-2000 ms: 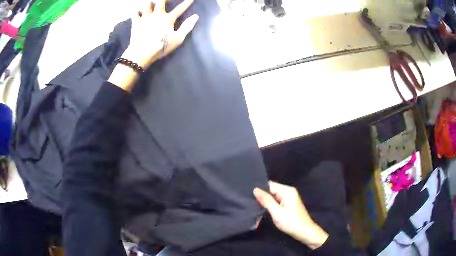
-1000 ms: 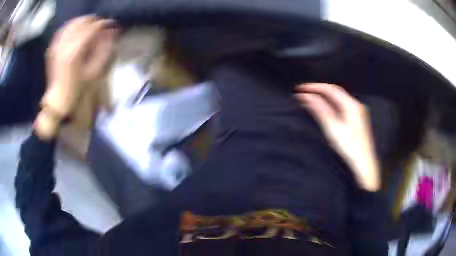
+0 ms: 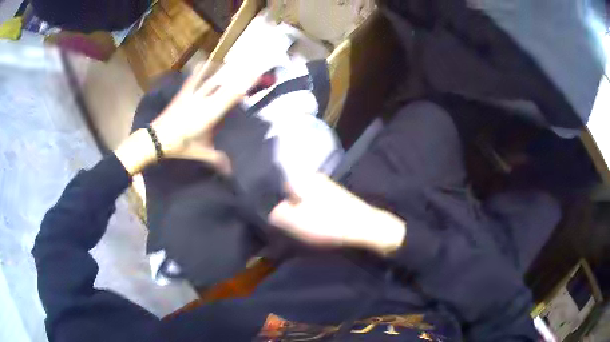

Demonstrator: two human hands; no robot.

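Dark charcoal cloth lies bunched over an open box at the left of my lap. Pale grey-blue cloth with black strips is heaped against it. My left hand is over the upper part of the dark cloth, palm down, fingers spread. My right hand reaches in from the right, with its fingertips at the border of the dark and pale cloth. Its fingers are blurred, and whether they grip cloth cannot be told.
My dark-clothed legs are right of the heap. More dark cloth hangs from the table at the upper right. A wooden slatted piece is at the upper left. Another box stands low at the right. Grey floor shows at the left.
The view has swung down and left from the sewing table to the box beside my lap. Both hands have left the panel on the table and are now together at the heaped cloth.
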